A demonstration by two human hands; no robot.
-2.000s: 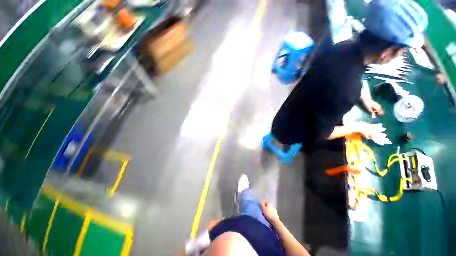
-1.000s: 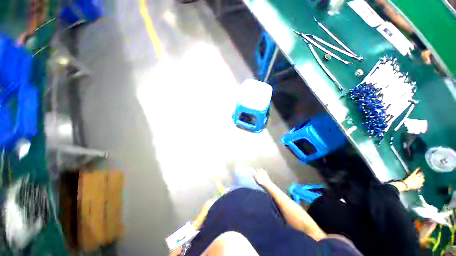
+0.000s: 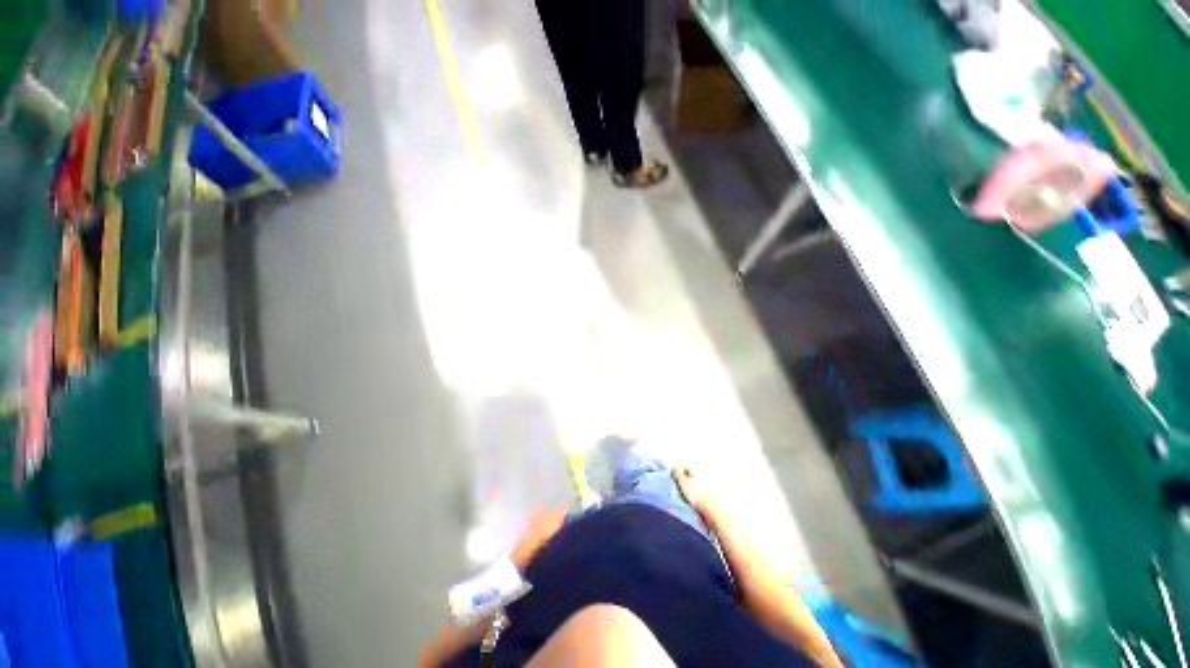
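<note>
I stand or walk in an aisle, with my dark shirt (image 3: 626,561) and blue jeans (image 3: 646,485) at the bottom of the view. My left hand (image 3: 538,529) hangs at my left side, small and blurred, partly hidden by the badge and shirt. My right hand (image 3: 684,483) hangs low at my right side, also small and blurred. I see no object in either hand, and their fingers cannot be made out. A white-blue ID badge (image 3: 489,590) hangs beside my shirt at the left.
A green-topped table (image 3: 900,209) runs along the right, bearing a pink round fan (image 3: 1041,185). A blue stool (image 3: 917,461) stands beneath its edge. A blue crate (image 3: 281,131) is by the left bench. A person's dark-trousered legs (image 3: 594,72) stand ahead in the aisle.
The view has moved along the aisle. The seated neighbour, wire pile and cardboard carton have left view; the blue crate, pink fan and standing legs have come in. Both hands stay low.
</note>
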